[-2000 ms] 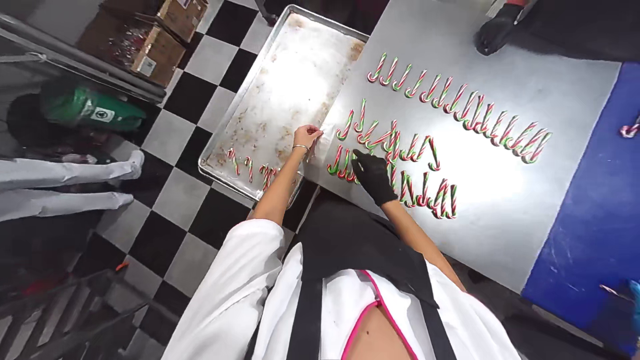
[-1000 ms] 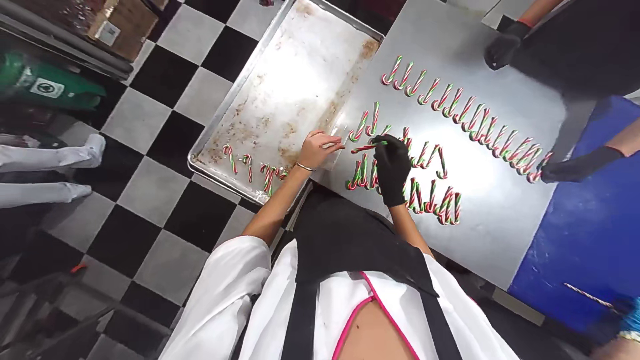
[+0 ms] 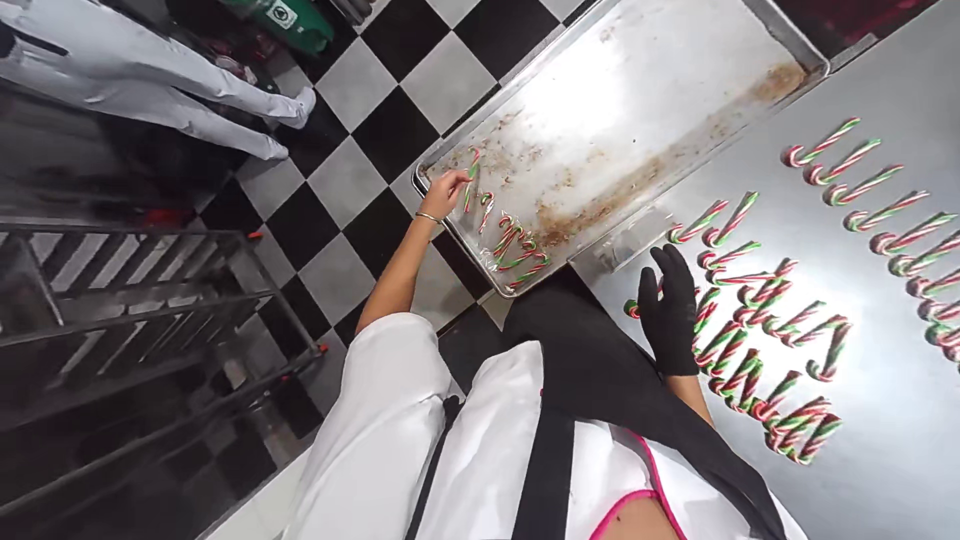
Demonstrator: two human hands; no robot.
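My left hand (image 3: pixel 448 193), bare with a bracelet at the wrist, pinches a red, white and green candy cane (image 3: pixel 474 163) over the near left end of a stained metal sheet tray (image 3: pixel 559 244). Several candy canes in clear wrappers (image 3: pixel 510 244) lie in that corner. My right hand (image 3: pixel 670 311), in a black glove, is over the metal table with its fingers partly spread; nothing shows in its grip. Beside and partly under it lie rows of candy canes (image 3: pixel 795 326). Clear plastic wrappers (image 3: pixel 634 236) lie between the tray and the canes.
Another row of candy canes (image 3: pixel 874 184) lies farther right on the metal table (image 3: pixel 892 420). A metal rack (image 3: pixel 150 300) stands at the left on the checkered floor. A person in white trousers (image 3: pixel 172 82) and a green bin (image 3: pixel 289 22) are at the upper left.
My left hand has moved left, from close to my right hand to the tray's near left end, with a candy cane. My right hand has let go of the cane it held. The co-worker's gloved hands have left the view.
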